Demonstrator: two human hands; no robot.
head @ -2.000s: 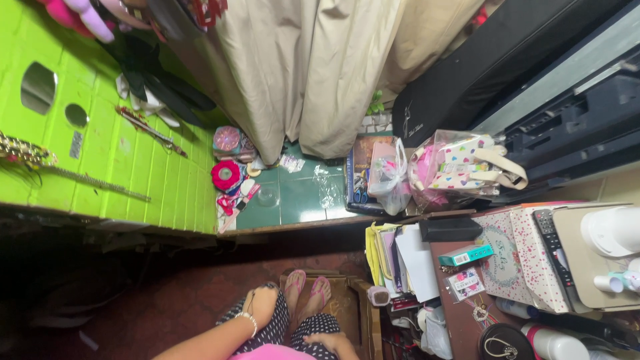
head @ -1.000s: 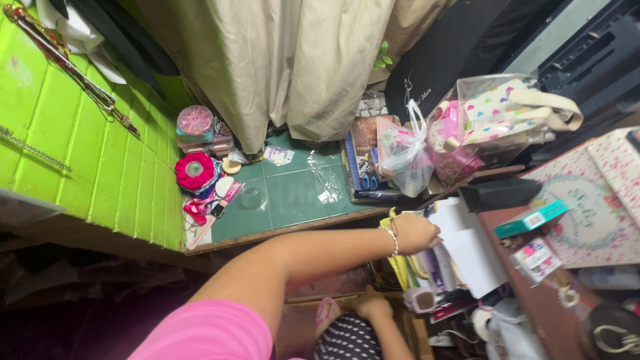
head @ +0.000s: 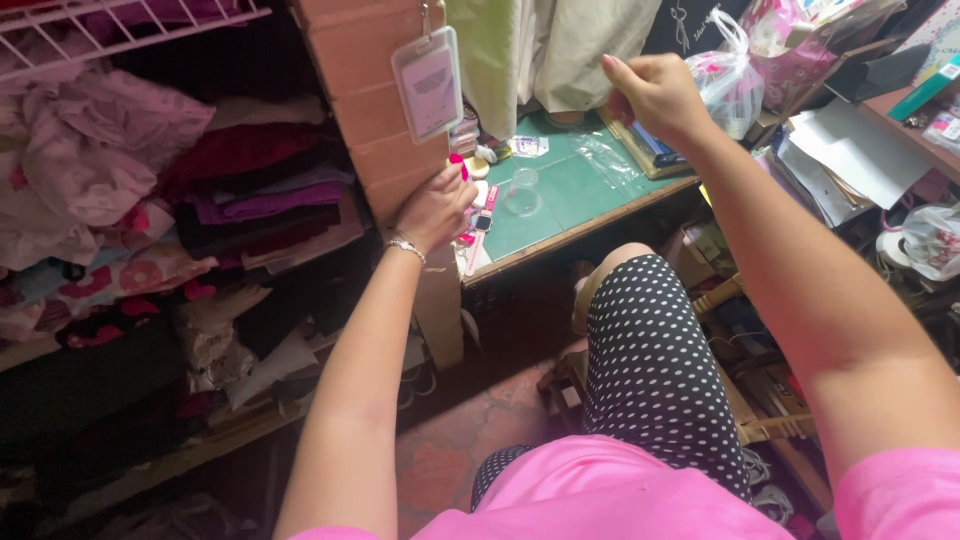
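My left hand (head: 439, 206), with a bracelet at its wrist, is at the edge of the orange-painted brick wall (head: 352, 97), fingers curled; whether it grips the wall or just rests there is unclear. Beside it on the green tiled tabletop (head: 559, 184) lie a smartwatch with a pink strap (head: 480, 231) and a clear round plastic container (head: 523, 196). My right hand (head: 660, 94) is raised in front of the beige curtain (head: 581, 52), thumb out and fingers bent, near a blue item in a tray (head: 652, 146); its palm is hidden and nothing is seen in it.
Shelves of folded clothes (head: 270, 199) fill the left, under a white wire rack (head: 112, 30). A badge holder (head: 427, 86) hangs on the wall. At right are a tied plastic bag (head: 727, 82), stacked papers (head: 859, 154) and a wooden chair (head: 776, 427). My raised leg is below the table edge.
The view has swung left onto the clothes shelves. My bracelet hand has left the papers and is now at the brick wall. My other hand has risen from near my lap to before the curtain.
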